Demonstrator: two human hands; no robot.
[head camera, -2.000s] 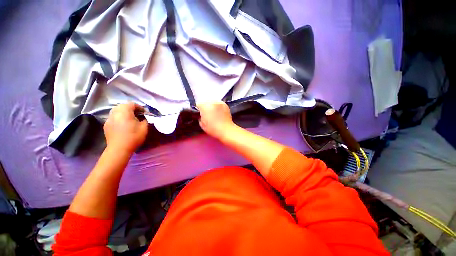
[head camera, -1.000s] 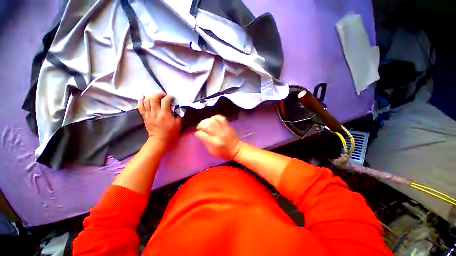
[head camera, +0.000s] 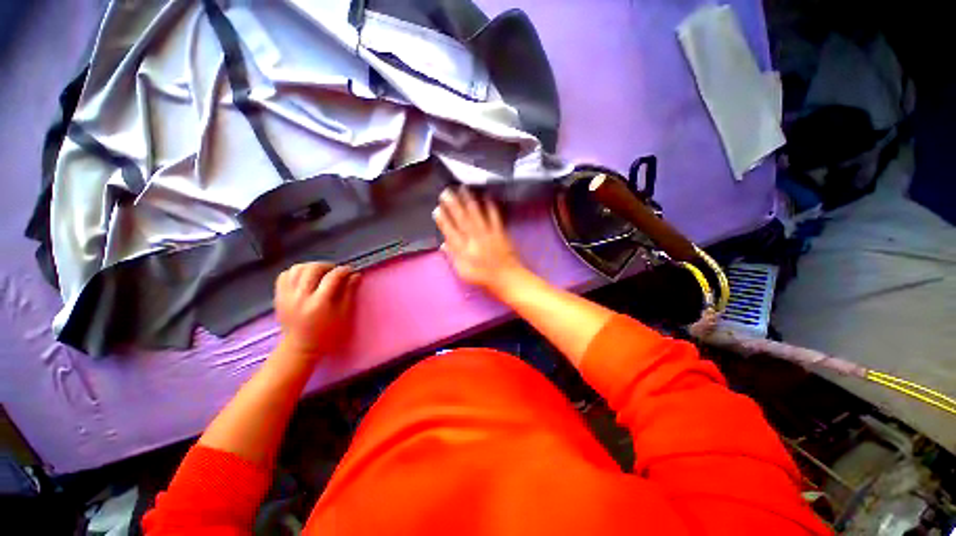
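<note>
A crumpled garment (head camera: 199, 136), pale silver-grey inside with dark strips, lies on the purple pressing table. Its dark grey bottom band (head camera: 231, 272) is turned out along the near side, with a small dark rectangle (head camera: 306, 213) on it. My left hand (head camera: 318, 304) has its fingers curled on the near edge of the band and pinches it. My right hand (head camera: 477, 239) lies with fingers spread at the right part of the band, palm down, its fingertips on the fabric edge. The steam iron (head camera: 629, 218) stands just right of the garment.
The purple table (head camera: 629, 94) bears a folded white cloth (head camera: 731, 89) at its right edge. Yellow tubes and a wrapped cord (head camera: 797, 354) run from the iron to the lower right. Grey fabric (head camera: 870, 283) lies beyond the table, and scraps lie below.
The dark band's middle and right part has been turned out towards me. My left hand has moved nearer to me; my right hand has opened and moved up onto the fabric. The view has shifted.
</note>
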